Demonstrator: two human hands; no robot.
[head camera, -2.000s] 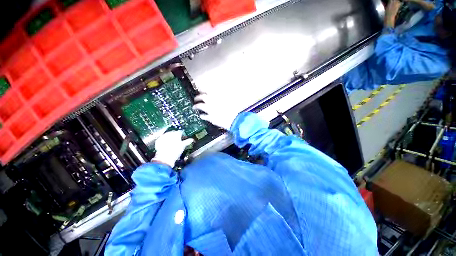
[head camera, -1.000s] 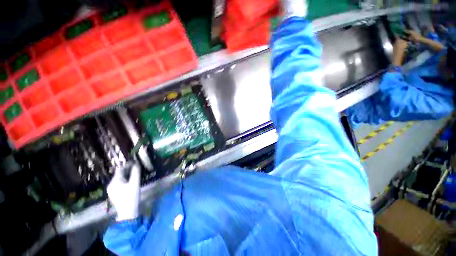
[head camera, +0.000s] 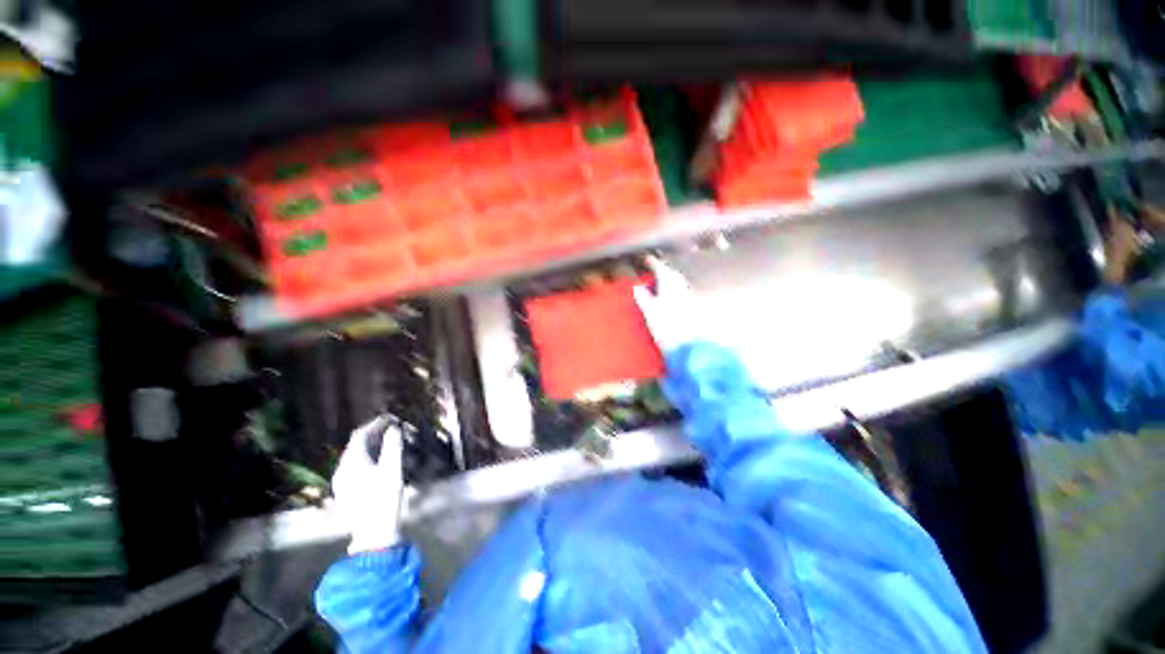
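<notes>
A flat red piece (head camera: 594, 339) lies over the carrier fixture (head camera: 557, 417) on the line and hides the green circuit board. My right hand (head camera: 664, 311), white-gloved, grips the red piece at its right edge. My left hand (head camera: 371, 486), also white-gloved, is at the near edge of a dark fixture (head camera: 345, 390) to the left. Its thumb and finger look apart with nothing seen between them, though the view is blurred.
A red compartment tray (head camera: 466, 211) with small green boards in some pockets lies behind the line. Stacked red pieces (head camera: 779, 141) stand to its right. The metal conveyor (head camera: 882, 288) runs right, towards a person's blue sleeve (head camera: 1105, 364). Dark shelving crosses the top.
My right hand has come back from the red stack to the fixture with a red piece, which now covers the board. My left hand stays by the left fixture. The view has shifted and turned.
</notes>
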